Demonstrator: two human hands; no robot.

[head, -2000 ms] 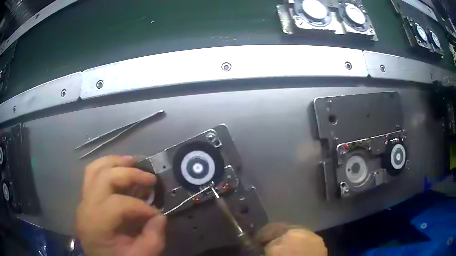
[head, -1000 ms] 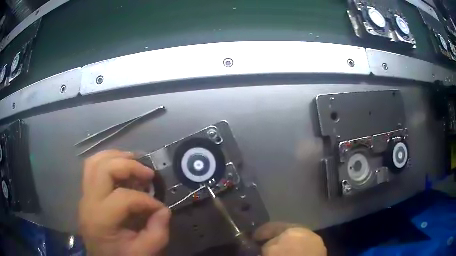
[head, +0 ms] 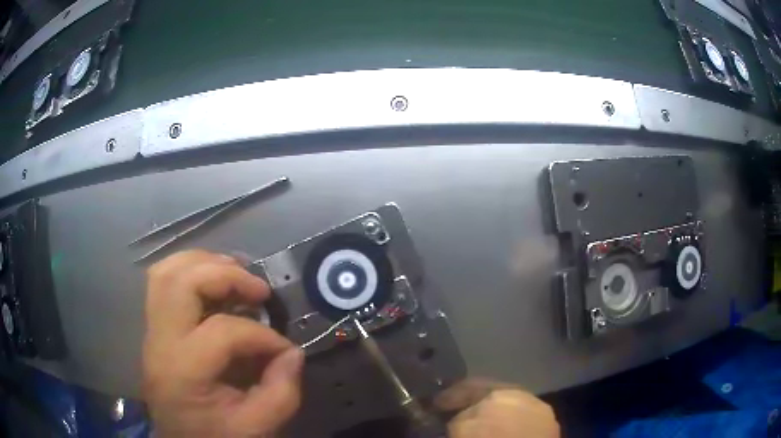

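Note:
The metal fixture [head: 398,231] lies tilted in front of me with a round black-rimmed unit [head: 346,279] on it. A second round shape is mostly hidden behind my left hand [head: 224,355]. My left hand holds a thin silver solder wire [head: 325,333] between thumb and finger; the wire's end is at the unit's lower rim. My right hand [head: 501,415], cut off by the bottom edge, holds the soldering iron [head: 385,368]. The iron's tip is at the row of bright pads on the lower rim, beside the wire's end. Small red bits lie beside the pads.
Silver tweezers [head: 214,216] lie left of the fixture. Another fixture [head: 618,201] lies at the right with one black-rimmed unit and a pale disc. Part of a fixture [head: 36,282] is at the left edge. Behind the silver rail [head: 300,117], the green belt [head: 368,38] carries more fixtures.
The fixtures on the belt have moved right, and one has come further into view at left. The iron tip and wire end have shifted slightly left along the rim. Both hands keep their hold.

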